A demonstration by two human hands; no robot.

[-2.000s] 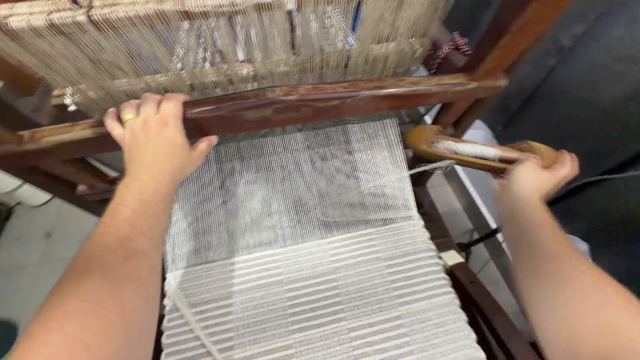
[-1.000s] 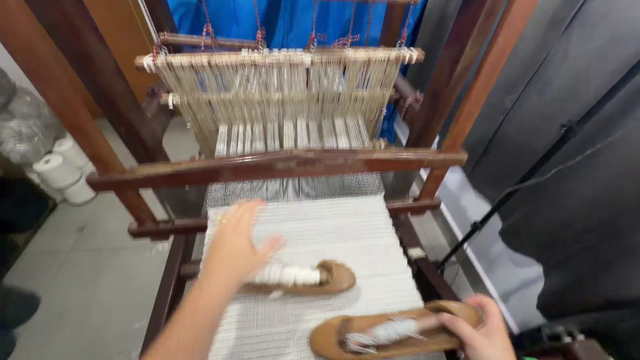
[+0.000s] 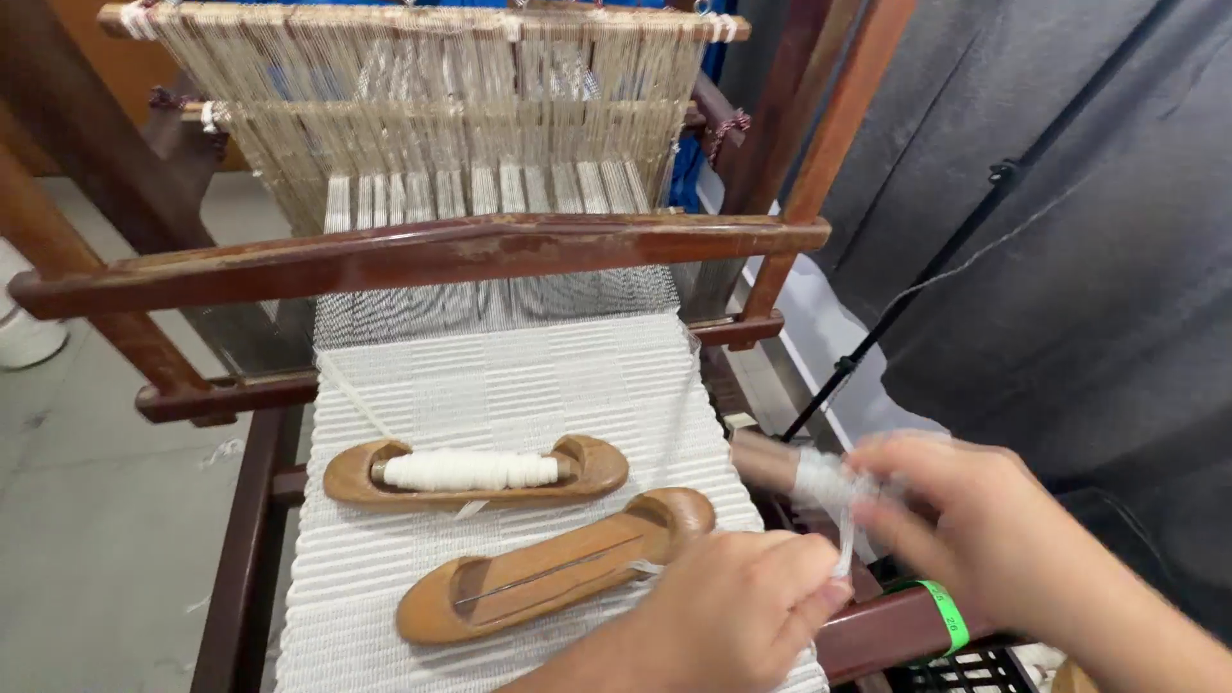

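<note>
My right hand (image 3: 948, 510) grips a blurred bobbin (image 3: 818, 474) with a little white yarn on it, past the right edge of the woven cloth. Fingers of my left hand (image 3: 741, 602) pinch the white yarn just below it. Beside my left hand, on the striped white cloth (image 3: 539, 385), lies a wooden boat shuttle (image 3: 553, 568) with a bare metal rod and no bobbin in its hollow. A second wooden shuttle (image 3: 472, 496) rests farther back, holding a bobbin full of white yarn (image 3: 472, 470); its strand runs to the cloth's left edge.
The loom's wooden beater (image 3: 433, 255) spans the warp, with string heddles (image 3: 433, 125) behind. A green measuring tape (image 3: 945, 616) wraps the front beam at right. A black stand pole (image 3: 924, 260) rises before a grey curtain. Below right is a black crate (image 3: 972, 671); a white cone stands at left.
The bobbin is out of the shuttle that my right hand held; that shuttle now lies on the cloth. My left hand has moved right, from near the other shuttle to the yarn.
</note>
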